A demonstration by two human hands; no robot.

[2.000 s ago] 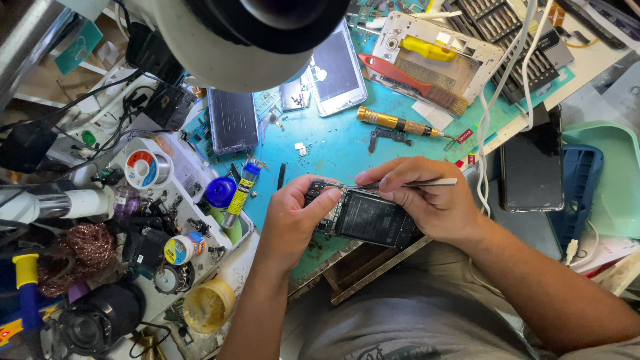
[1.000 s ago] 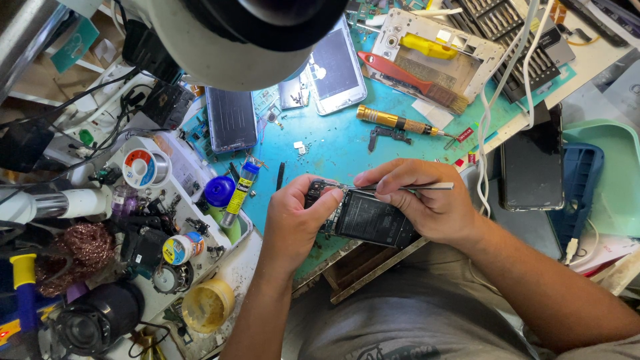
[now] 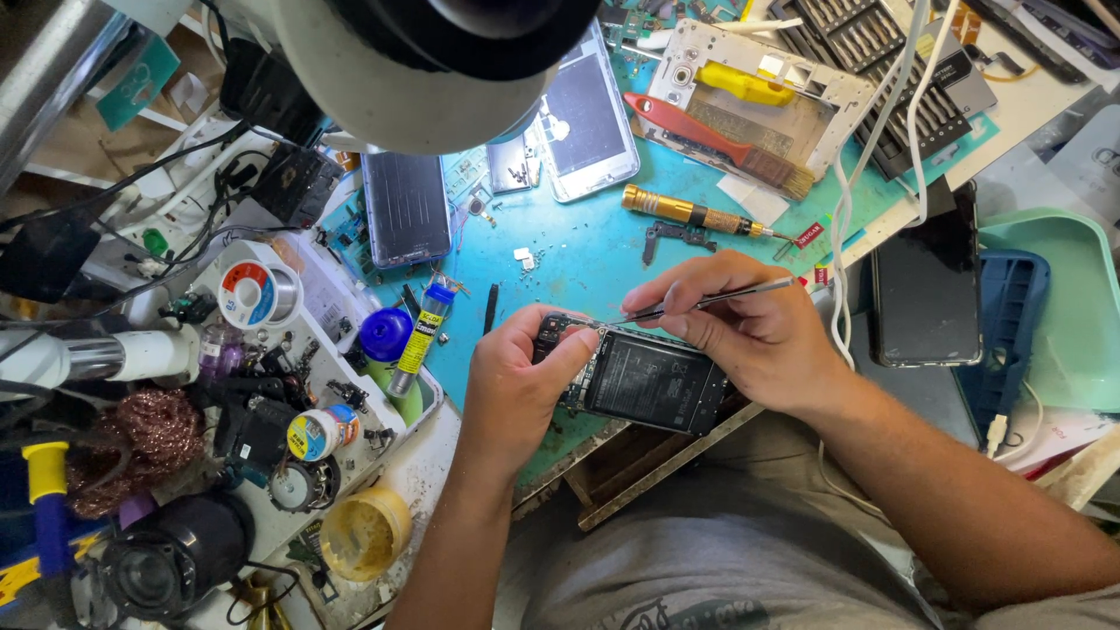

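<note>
My left hand (image 3: pixel 534 376) grips the upper end of an opened smartphone (image 3: pixel 652 378), thumb lying across its circuit board. The phone's black battery faces up. Thin metal tweezers (image 3: pixel 735 293) are pinched in my right hand (image 3: pixel 744 337), their tip near the phone's long edge beside the board. Beyond the hands lie a gold precision screwdriver (image 3: pixel 691 210), a dark bracket-like part (image 3: pixel 674 238) and a few small white pieces (image 3: pixel 524 258) on the blue mat (image 3: pixel 577 254).
A microscope head (image 3: pixel 437 70) hangs over the mat's far side. A brush (image 3: pixel 717 144) rests on a phone frame, with a bit set (image 3: pixel 875 79) to its right. White cables (image 3: pixel 844 227) cross by my right hand. At left stand a solder spool (image 3: pixel 260 293), flux tube (image 3: pixel 422 341) and open yellow jar (image 3: pixel 366 534).
The rear end of the tweezers now points more upward, and my right hand has tilted with it. My left hand keeps its hold on the phone.
</note>
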